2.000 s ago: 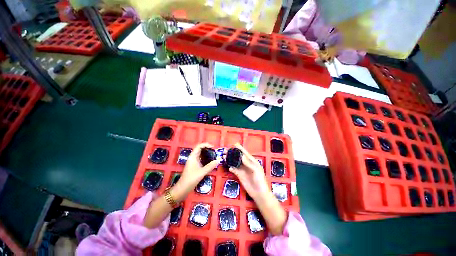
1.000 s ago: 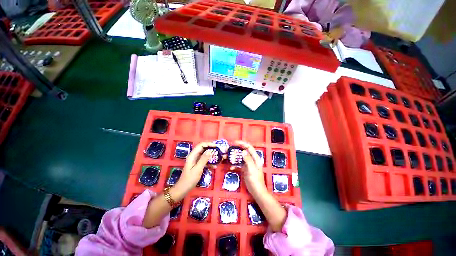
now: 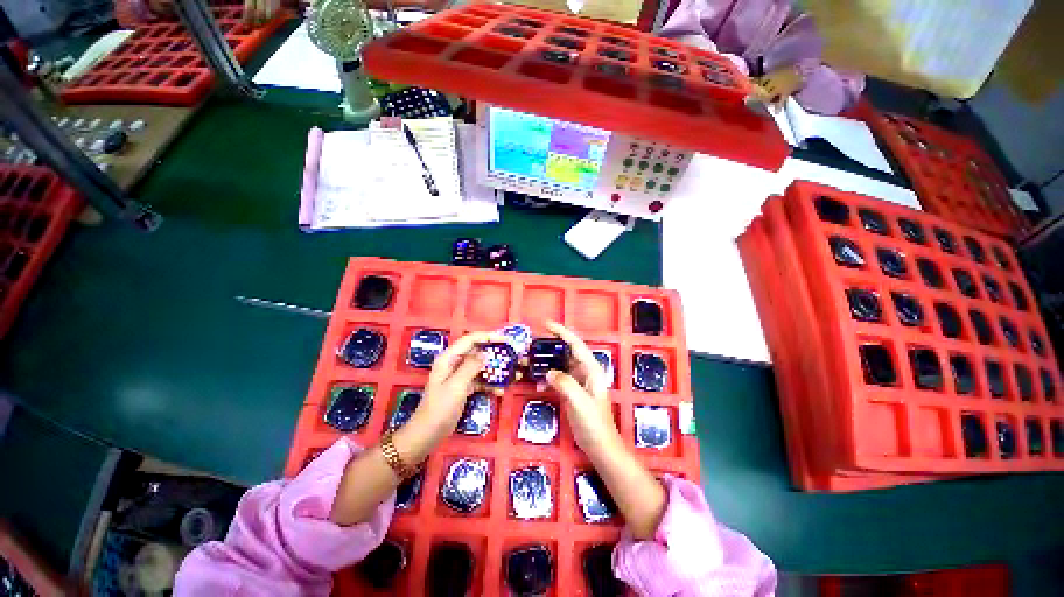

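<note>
My left hand [image 3: 453,379] holds a smartwatch unit [image 3: 498,364] whose lit face shows a grid of small icons. My right hand [image 3: 583,391] holds another smartwatch unit [image 3: 547,358], its screen mostly dark with faint lines, the thumb at its lower edge. Both hands are side by side above the red working tray [image 3: 490,301]. The tray's square pockets hold many dark, glossy units; several top-row pockets are empty. Two lit units [image 3: 467,251] lie on the green mat just behind the tray. Pockets under my hands are partly hidden.
A stack of red trays [image 3: 770,338] stands at right on white paper. Behind are a test instrument [image 3: 572,161] with a red tray [image 3: 560,93] tilted on top, a white card [image 3: 595,234], a notebook [image 3: 350,187] with a pen and a green fan [image 3: 341,41]. A person's pink sleeve [image 3: 723,23] shows opposite.
The view has tilted down since the first frame. The unit in my left hand now shows icons, while the one in my right hand has changed from an icon display to a mostly dark screen.
</note>
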